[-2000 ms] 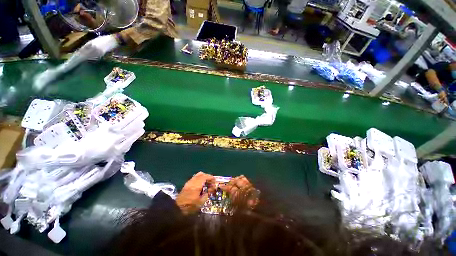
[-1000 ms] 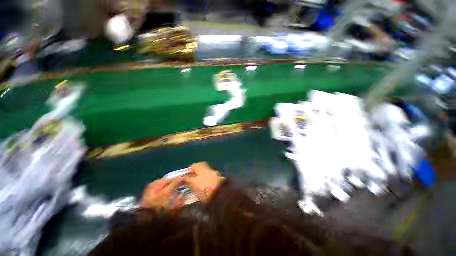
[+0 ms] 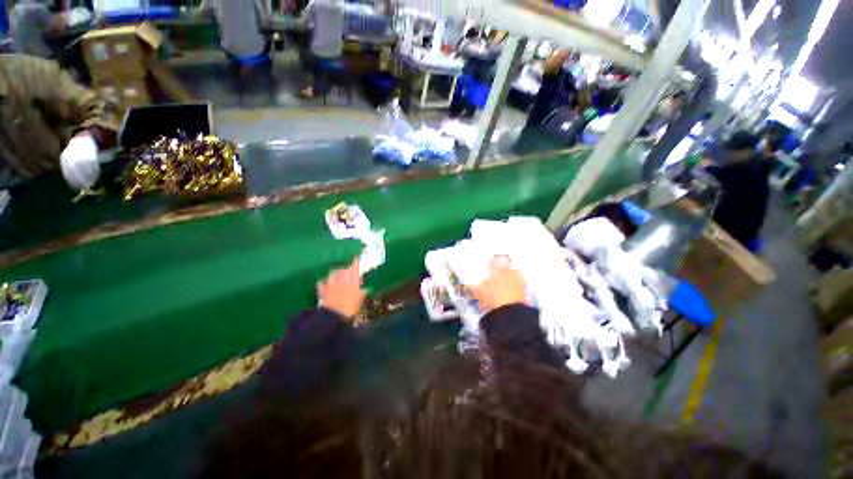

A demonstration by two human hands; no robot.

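An open white housing (image 3: 345, 220) with coloured bits inside lies on the green belt, its clear-sleeved cord (image 3: 373, 251) trailing toward me. My left hand (image 3: 343, 289) is at the belt's near edge, fingertips at the lower end of that cord; whether it grips the cord cannot be told. My right hand (image 3: 502, 284) is over the left part of the right pile of white units (image 3: 535, 257); its grip is unclear in the glare. An open housing (image 3: 439, 298) shows at the pile's left edge, beside my right hand.
The conveyor belt (image 3: 178, 281) crosses in front. Across it are a gold heap (image 3: 182, 165), a dark open box (image 3: 166, 120), blue-and-clear bags (image 3: 414, 144) and a person's gloved hand (image 3: 80, 163). A metal post (image 3: 622, 122) stands behind the pile. More units (image 3: 21, 304) show at the left edge.
The view has swung right. My hands were together around an open housing over the worktop; now they are apart, left at the belt cord, right at the right pile.
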